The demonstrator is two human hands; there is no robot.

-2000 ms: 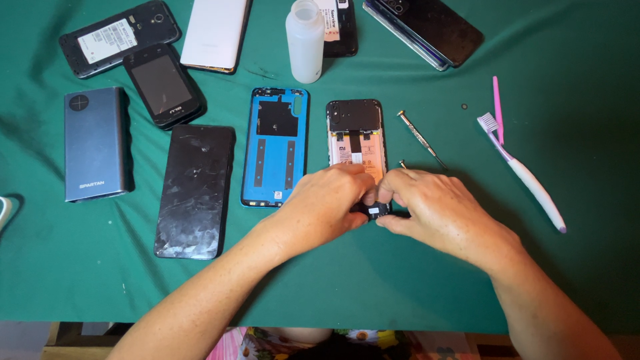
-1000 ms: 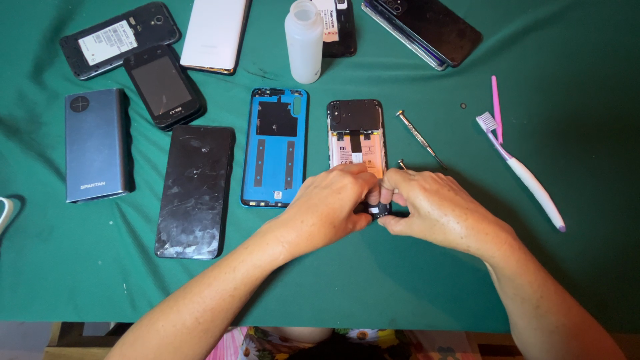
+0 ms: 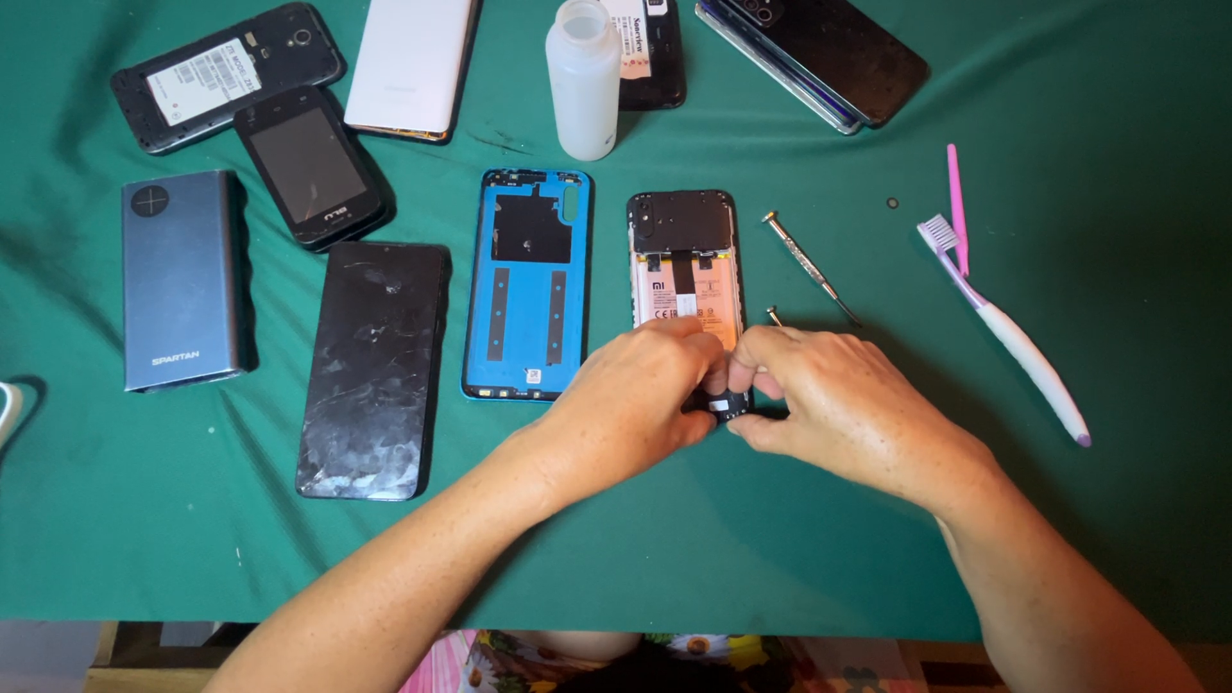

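An opened smartphone (image 3: 681, 221) lies back side up on the green cloth, its battery and a black flex cable exposed. My left hand (image 3: 640, 390) and my right hand (image 3: 837, 404) meet at its lower end, fingertips and thumbs pinching the black bottom part from either side. The fingers hide much of that end. Left of the phone lies a blue back cover (image 3: 526, 318), inner side up. A precision screwdriver (image 3: 811, 268) rests to the right of the phone, and the tip of a second one (image 3: 773, 314) shows beside my right hand.
A black phone (image 3: 373, 371), a power bank (image 3: 181, 279) and a small phone (image 3: 313, 168) lie at left. Behind stand a white plastic bottle (image 3: 584, 87) and more phones (image 3: 828, 58). A toothbrush (image 3: 1025, 351), a pink stick (image 3: 957, 207) and a tiny ring (image 3: 892, 203) lie at right.
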